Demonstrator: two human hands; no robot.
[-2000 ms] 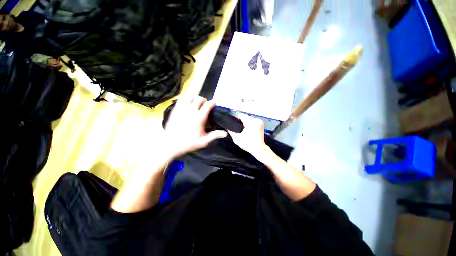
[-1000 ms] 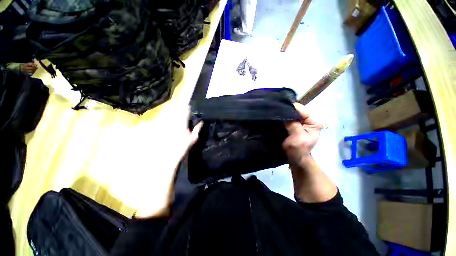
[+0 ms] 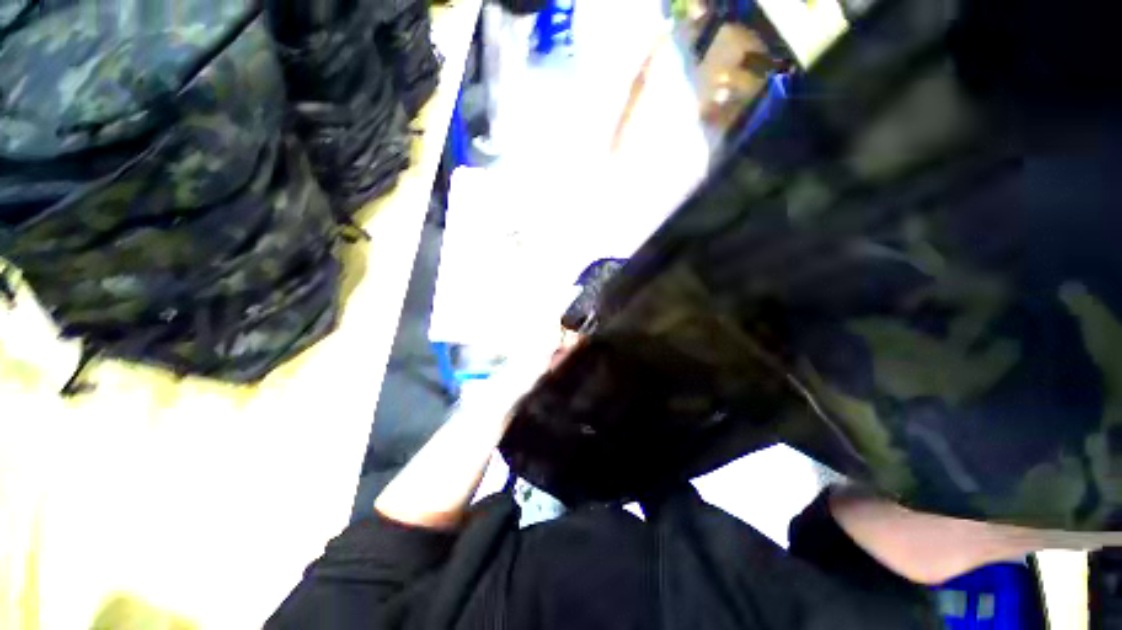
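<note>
A camouflage backpack (image 3: pixel 960 357) is raised across the right half of the view, very close and blurred, with green, tan and black blotches. Its dark lower part reaches down to the centre in front of my chest. My left hand (image 3: pixel 566 350) is at its left edge, gripping a dark part; most of its fingers are hidden and the skin is overexposed. My right forearm stretches to the right under the backpack; the right hand itself is hidden behind the fabric or beyond the picture edge.
A camouflage backpack pile (image 3: pixel 160 209) lies on the pale wood table (image 3: pixel 74 455) at the left. A white board (image 3: pixel 474 265) on blue legs stands beyond my left hand. A brown pole (image 3: pixel 634 105) is faint behind it. A blue plastic object (image 3: pixel 990 597) shows at lower right.
The black bag held at my lap now shows as a camouflage backpack swung up to the right. My right arm has moved far right; my left hand has moved slightly right.
</note>
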